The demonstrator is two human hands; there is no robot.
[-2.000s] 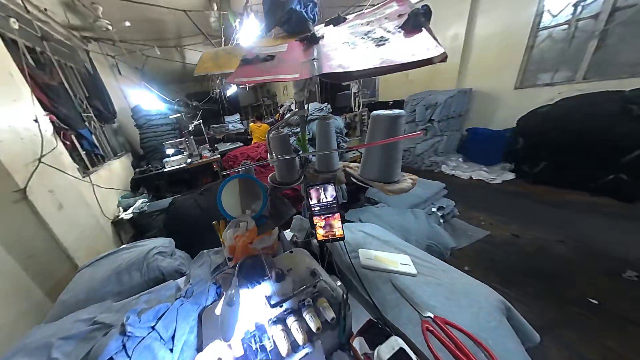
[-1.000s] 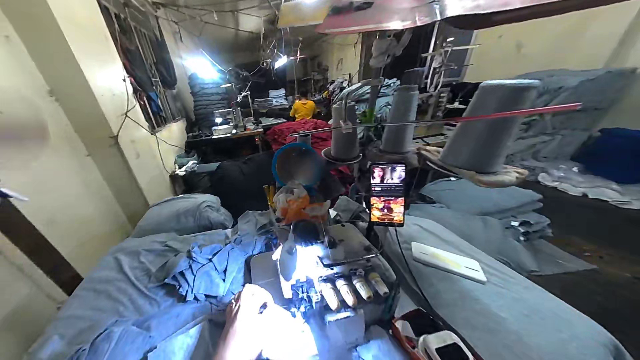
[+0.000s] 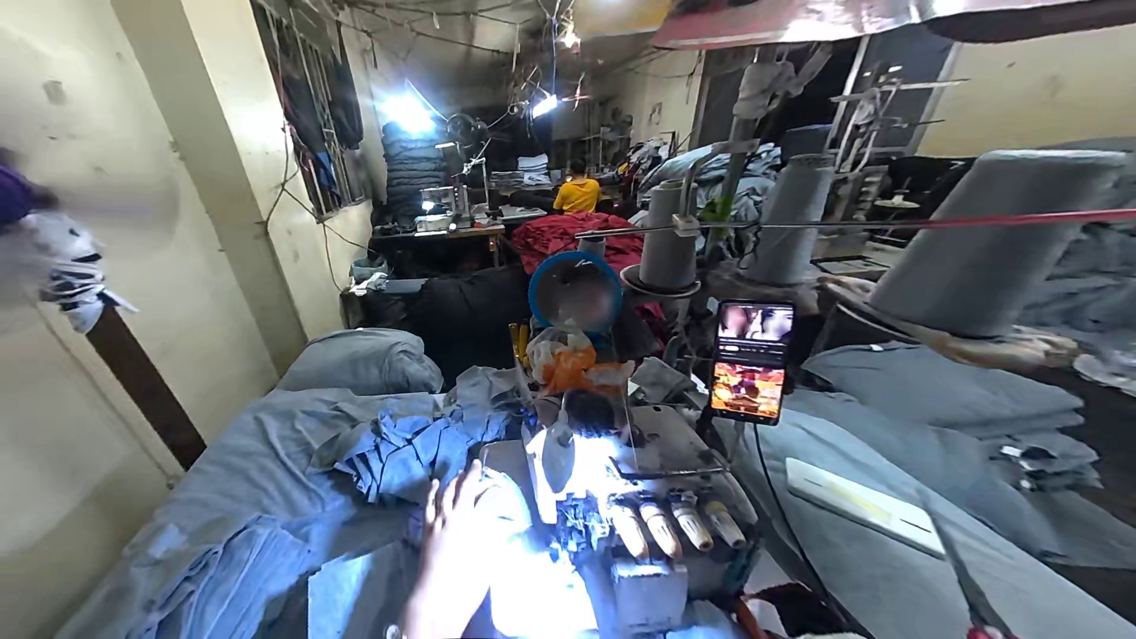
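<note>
My left hand [image 3: 457, 532] lies palm down at the left side of an overlock sewing machine [image 3: 666, 444], its fingers somewhat apart. It touches pale blue-grey fabric [image 3: 501, 501] beside the needle area, where glare hides detail. Several tension dials [image 3: 658, 530] line the machine's front. Left of the hand is a crumpled heap of blue-grey fabric [image 3: 399, 453]. A lit phone [image 3: 753, 362] stands upright behind the machine's right side. Grey thread cones [image 3: 670, 235] stand behind it. My right hand is not in view.
On grey cloth at right lie a white flat case or power bank [image 3: 861, 506] and scissors [image 3: 963, 568] with a red handle at the bottom edge. A round blue-rimmed object [image 3: 575, 297] stands behind the machine. A person in yellow [image 3: 577, 193] is far back.
My left hand, absent from the oldest frame, came in at the bottom and now reaches farther up beside the machine, its fingers more visible. The view has shifted considerably.
</note>
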